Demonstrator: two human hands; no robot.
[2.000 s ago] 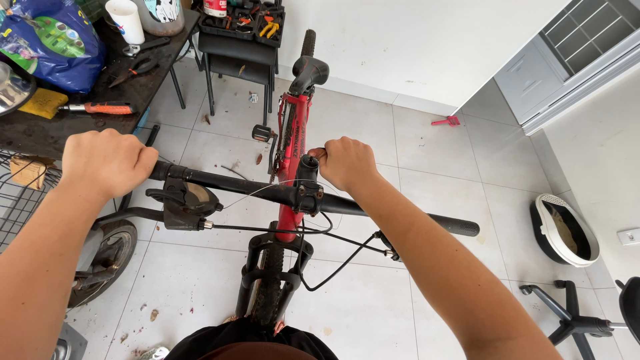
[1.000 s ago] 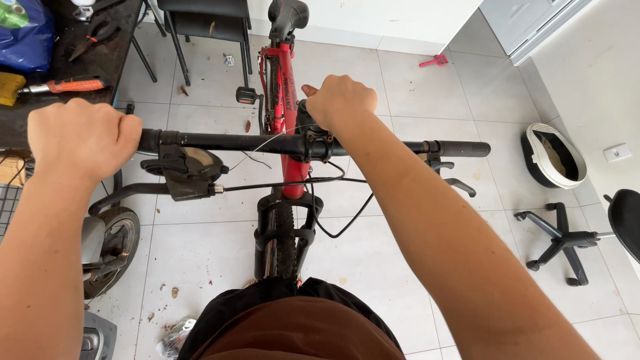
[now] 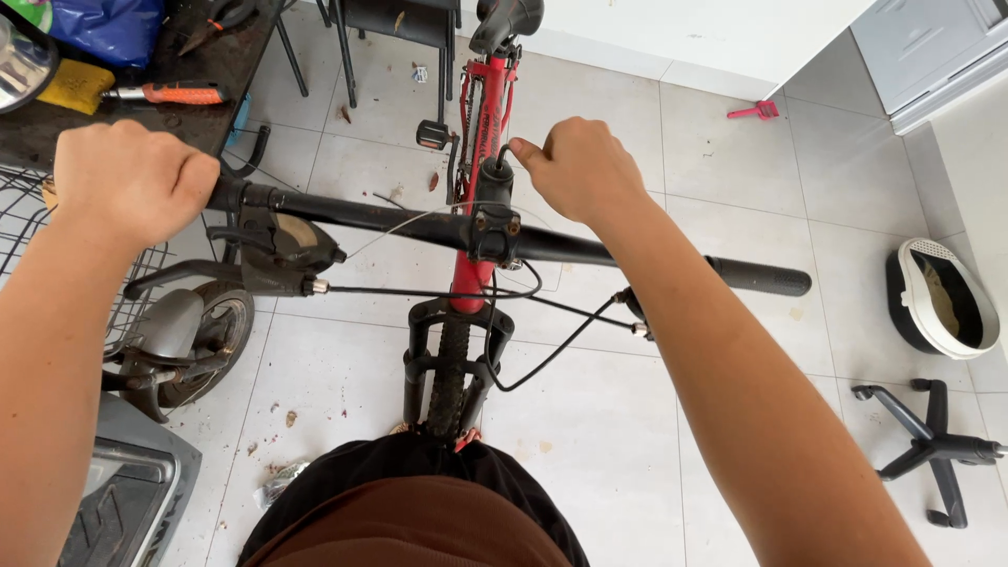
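My left hand (image 3: 130,181) is closed around the grip at the left end of the black bicycle handlebar (image 3: 362,216). My right hand (image 3: 583,169) is beside the top of the black stem (image 3: 494,189), with thumb and fingers on the long arm of a dark hex key (image 3: 502,156). The key's bent end stands in the top of the stem; most of the rest is hidden by the hand. Below the bar, the brake and shift lever (image 3: 276,252) is at left and a black cable loops at right. The red frame (image 3: 490,106) runs away behind the stem, and the front tyre (image 3: 450,370) points toward me.
At upper left, a dark table (image 3: 173,118) holds an orange-handled tool (image 3: 185,94), pliers (image 3: 228,16) and a yellow sponge (image 3: 76,87). Another wheel (image 3: 220,339) and a wire basket (image 3: 24,213) are at left. A litter box (image 3: 941,299) and chair base (image 3: 933,441) stand at right.
The handlebar has swung from nearly level to slanting down at the right. My right hand has shifted rightward relative to the stem since a second ago. My left hand has stayed on the grip.
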